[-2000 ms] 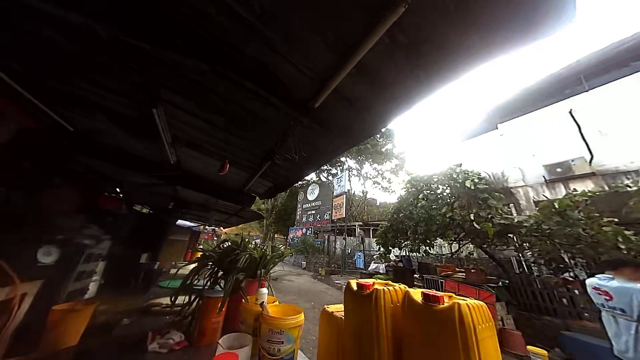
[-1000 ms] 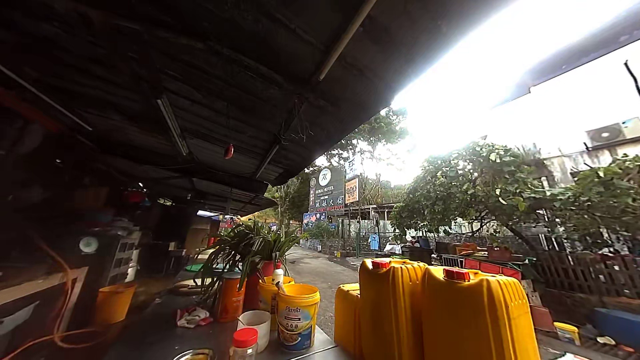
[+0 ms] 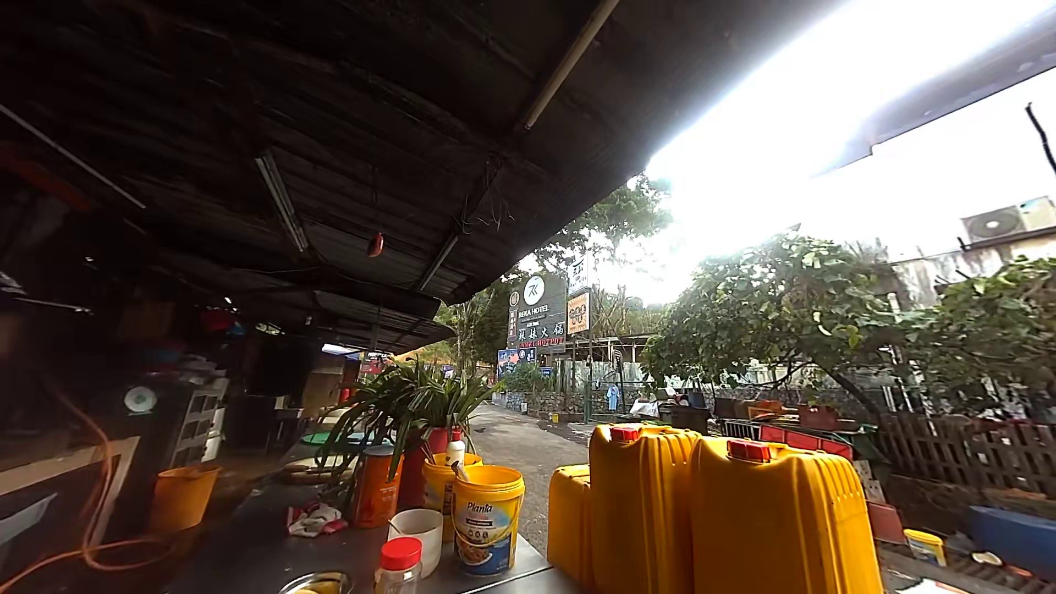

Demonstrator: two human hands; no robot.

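Note:
Neither my left hand nor my right hand shows in the head view, so what they hold or touch is hidden. Large yellow plastic jerrycans [image 3: 780,520] with red caps stand at the lower right. Beside them on a dark metal table [image 3: 239,557] is a yellow Planta tub [image 3: 488,520], with another yellow tub behind it. A white cup [image 3: 419,536], a clear jar with a red lid [image 3: 400,555], a metal bowl [image 3: 318,582], a crumpled red and white cloth [image 3: 315,520] and an orange container [image 3: 378,487] are there too.
Potted leafy plants [image 3: 404,404] rise behind the tubs. An orange bucket [image 3: 183,497] and an orange hose [image 3: 107,495] lie left of the table. A low dark metal roof [image 3: 396,148] hangs overhead. Beyond run a road [image 3: 520,445] and a wooden fence [image 3: 949,445].
The view has turned left and lower, bringing in more of the tabletop with the red-lidded jar and the bowl. The person at the right edge two seconds ago is out of view.

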